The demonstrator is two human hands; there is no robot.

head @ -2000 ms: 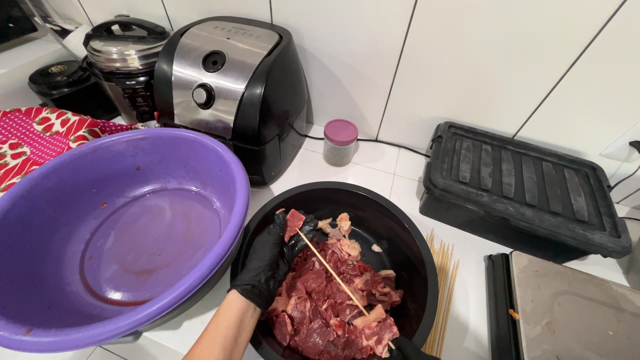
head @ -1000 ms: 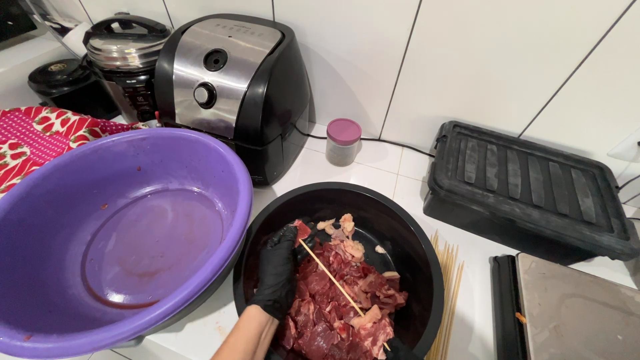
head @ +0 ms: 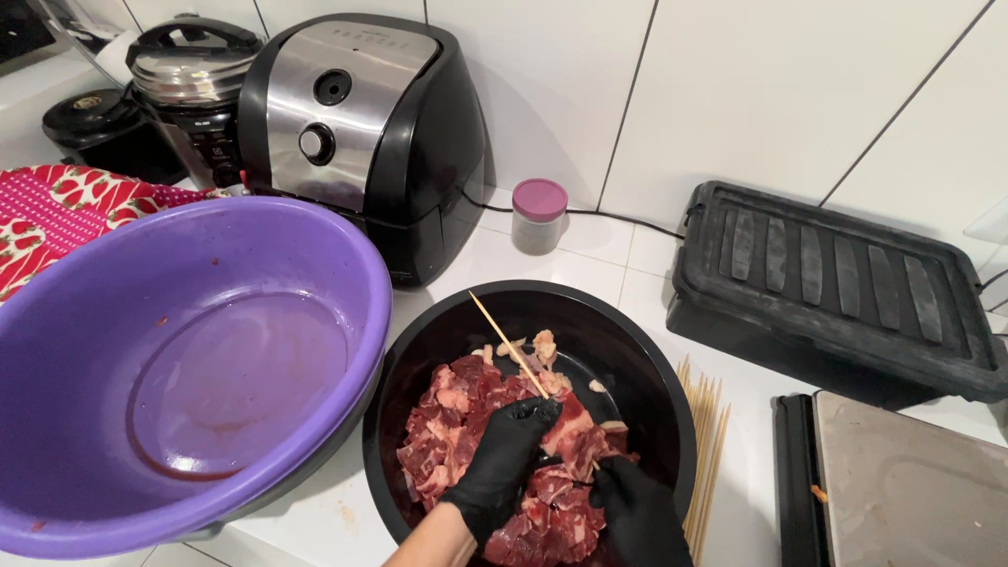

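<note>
Both hands wear black gloves and are over a round black pan (head: 417,315) filled with pieces of raw red meat (head: 449,409). My left hand (head: 504,457) grips a piece of meat threaded on a wooden skewer (head: 508,339), whose bare pointed end sticks out up and left. My right hand (head: 634,500) pinches the lower end of the same skewer, beside more meat on it. Pale scraps of fat (head: 543,350) lie near the pan's far side. Several loose wooden skewers (head: 705,441) lie on the counter, right against the pan's right side.
A large purple basin (head: 362,260) with reddish liquid stands at left. Behind are an air fryer (head: 362,118), a pressure cooker (head: 197,87) and a jar with a pink lid (head: 539,216). At right are a lidded black box (head: 835,283) and a flat grey-topped object (head: 913,480).
My left hand has moved right and down from the skewer's upper end, where a piece of meat sat. That upper end is now bare. My right hand shows more fully at the lower end.
</note>
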